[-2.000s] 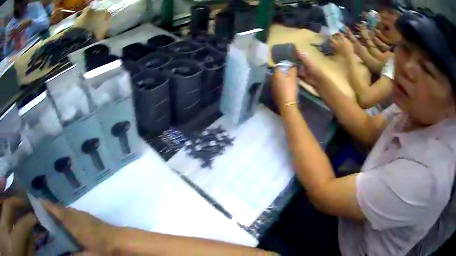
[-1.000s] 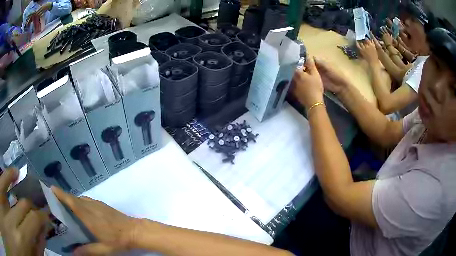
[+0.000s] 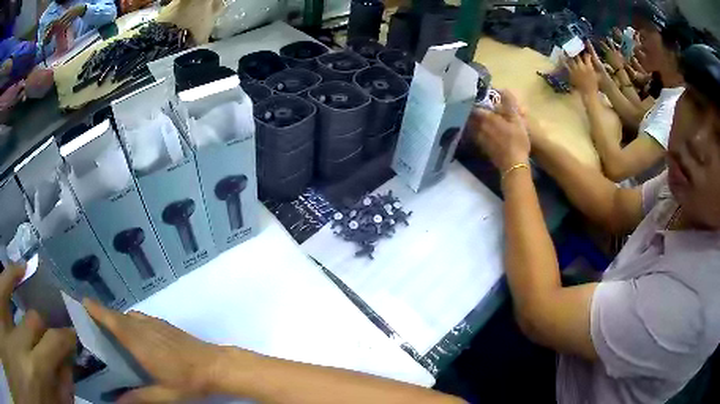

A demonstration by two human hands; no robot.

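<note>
A pale blue-grey carton [image 3: 109,364] with an open flap is at the lower left, partly cut off by the frame edge. My right hand [image 3: 162,351] lies along its near side. My left hand [image 3: 35,347] is at its other side, fingers bent at the carton's open top. What is inside is mostly hidden. Several open cartons [image 3: 207,217] stand upright in a row just behind, with whitish bags showing in their tops and a black product printed on the front.
Black cups [image 3: 286,150] stand stacked behind the cartons. Small black fittings [image 3: 369,221] lie piled on the white table [image 3: 272,304]. Another open carton [image 3: 430,122] stands beyond. A person [image 3: 631,292] works at right. Black handles [image 3: 130,51] lie heaped at back left.
The view has swung left and steadied since the oldest frame. My hands stay on the carton; my left fingers have shifted slightly. The person at right has moved their hands a little to the right.
</note>
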